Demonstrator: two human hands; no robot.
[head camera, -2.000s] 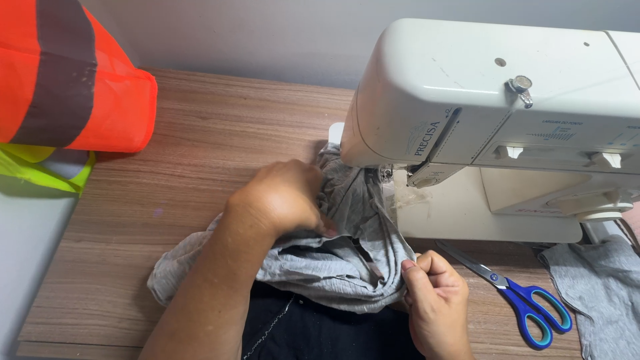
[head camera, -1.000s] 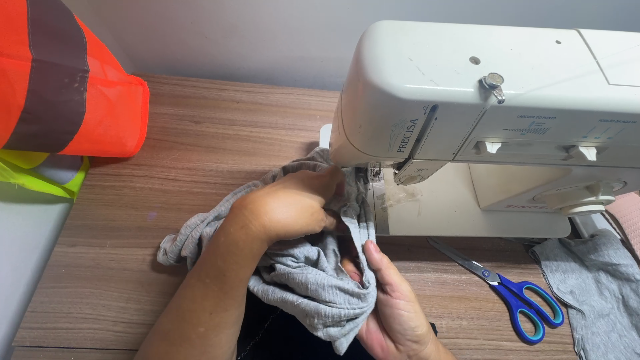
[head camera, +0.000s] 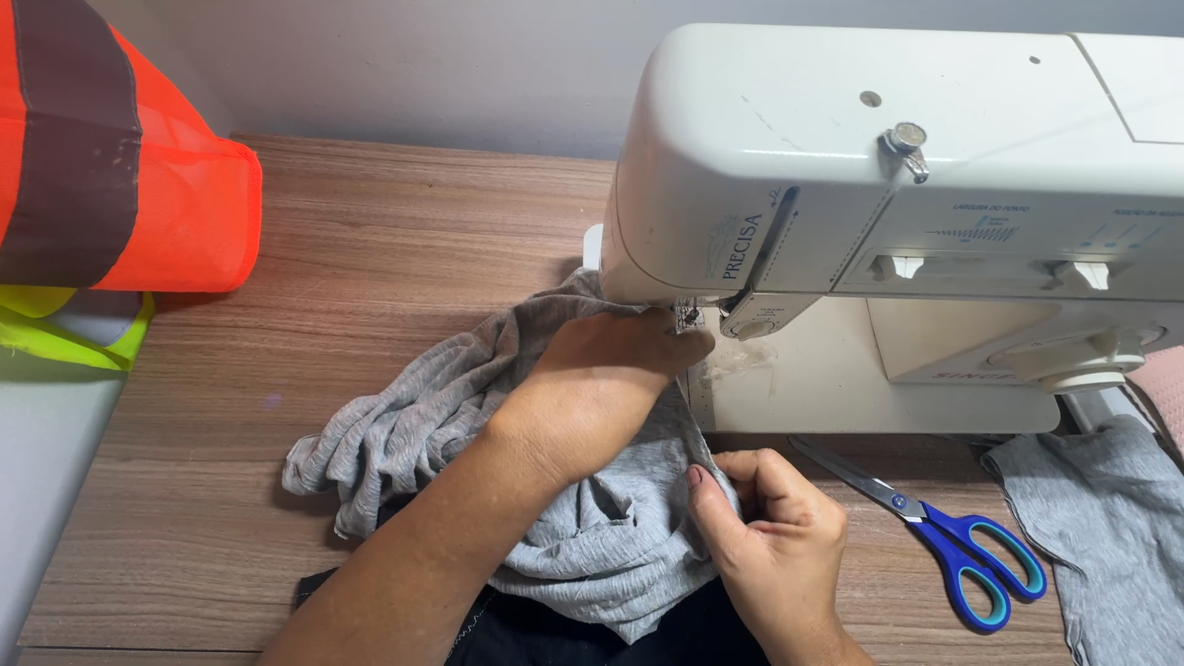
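Observation:
A white Singer sewing machine stands at the right, with gathered grey knit fabric running up under its head at the needle area. My left hand lies over the fabric just in front of the presser foot, its fingers bent and partly hidden against the cloth. Lower down, my right hand pinches the fabric's edge between thumb and fingers. The edge stretches in a line from the right hand up toward the foot. The needle itself is hidden.
Blue-handled scissors lie on the wooden table, right of my right hand. Another grey fabric piece is at the far right. An orange reflective garment and yellow-edged material sit at the left. Dark cloth shows below.
My right hand has moved from under the fabric's lower part to its right edge, now pinched between thumb and fingers. My left hand has shifted closer to the presser foot.

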